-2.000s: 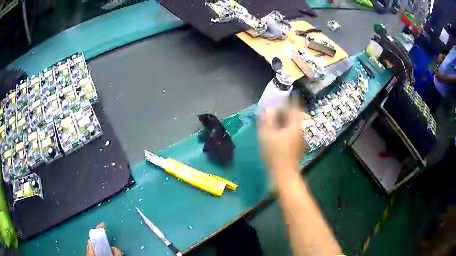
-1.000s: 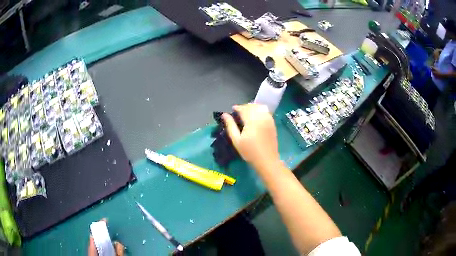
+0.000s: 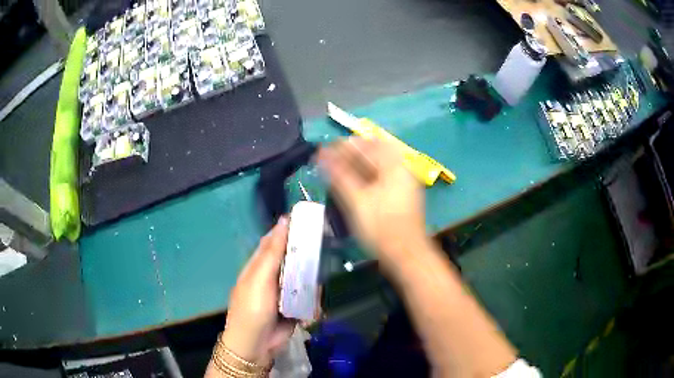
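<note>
My left hand (image 3: 255,295) holds a power supply unit (image 3: 302,262) upright, its plain silver metal side showing. My right hand (image 3: 373,188) is just right of and above the unit, blurred, gripping a black cloth (image 3: 277,181) that hangs out to its left. A yellow utility knife (image 3: 406,151) lies on the teal mat, partly behind my right hand. The pointed tip of a thin silver tool (image 3: 304,192) shows just above the unit; the rest is hidden.
Rows of units (image 3: 162,55) and one separate unit (image 3: 122,148) sit on a black foam sheet (image 3: 199,140). A bright green roll (image 3: 66,148) is at its left. A white bottle (image 3: 519,72), a dark cloth (image 3: 477,98) and a row of units (image 3: 591,119) are at right.
My right hand has picked up a black cloth near the bottle and brought it left to the unit. My left hand and unit show more fully, and the view has shifted left.
</note>
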